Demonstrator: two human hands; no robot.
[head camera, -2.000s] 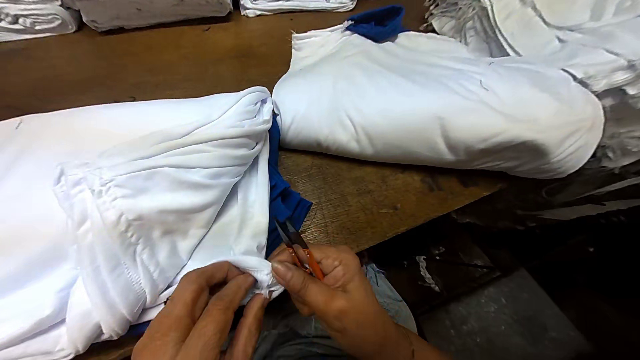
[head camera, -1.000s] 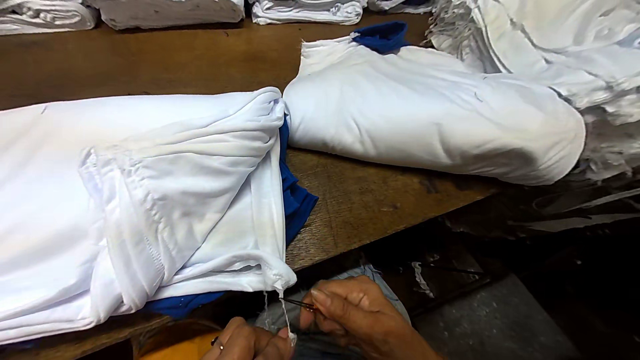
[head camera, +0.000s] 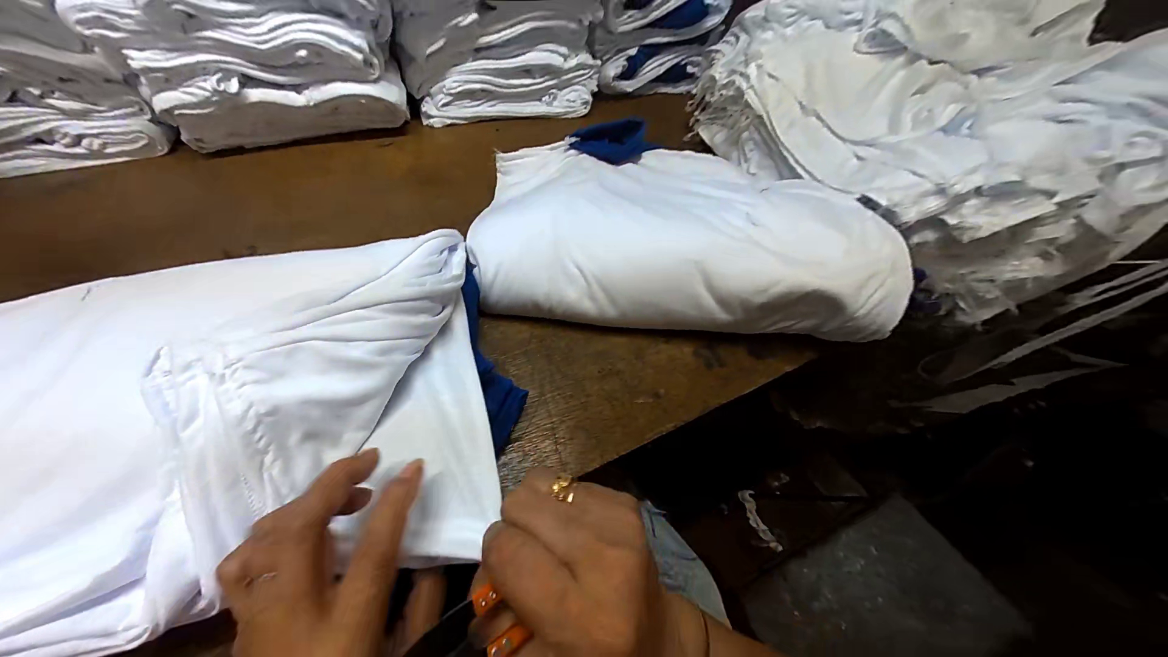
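Observation:
White knit garments lie in a flat layered pile at the left, with blue fabric showing under their right edge. My left hand, fingers spread, rests at the pile's near edge; some fingertips lie over the white cloth. My right hand, wearing a ring, is curled at the near right corner of the cloth. It holds orange-handled thread snips, whose dark blades point down and left. Whether its fingers also pinch the corner is hidden.
A folded white garment bundle with a blue piece lies on the wooden table. Folded white stacks line the back. A loose white cloth heap is at the right. The table's edge runs diagonally beside a dark floor.
The hands have come up from below the cloth corner, where they were at a hanging thread one second ago. The left hand has opened over the cloth. The view has tilted up.

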